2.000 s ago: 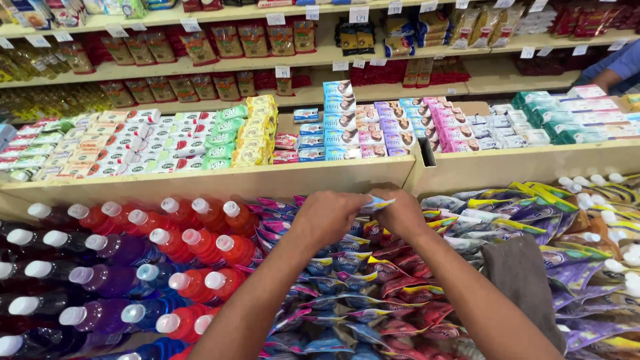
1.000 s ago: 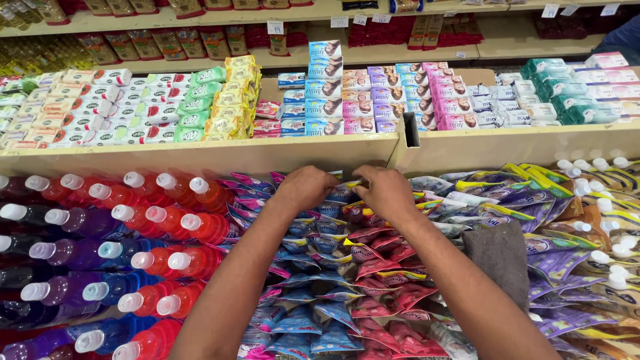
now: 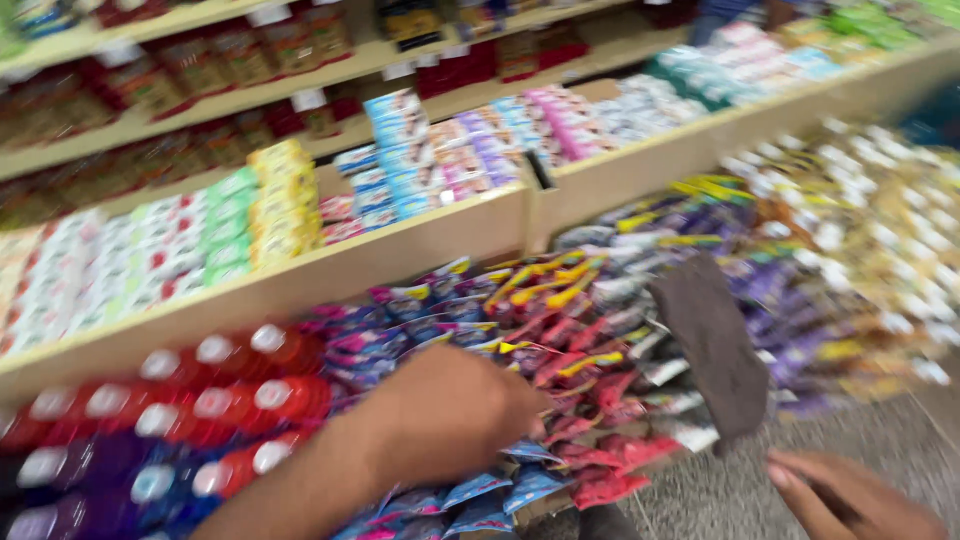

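Blurred by motion, my left hand is over the rows of blue pouches, its fingers curled near the red pouches; whether it grips a pouch cannot be told. At the lower right, apart from the goods, my right hand hangs over the grey floor with its fingers extended and nothing seen in it. A dark grey folded cloth lies on the pouches between the red and the purple ones.
Red bottles and purple bottles with white caps stand at left. A beige divider runs behind, with packaged bars beyond it. Shelves hold bagged goods. White-capped pouches fill the right. Part of a person shows at the top.
Both hands were close together at the pouches by the divider; they are now apart. The right hand has moved away over the floor, the left nearer to me. The view has tilted.
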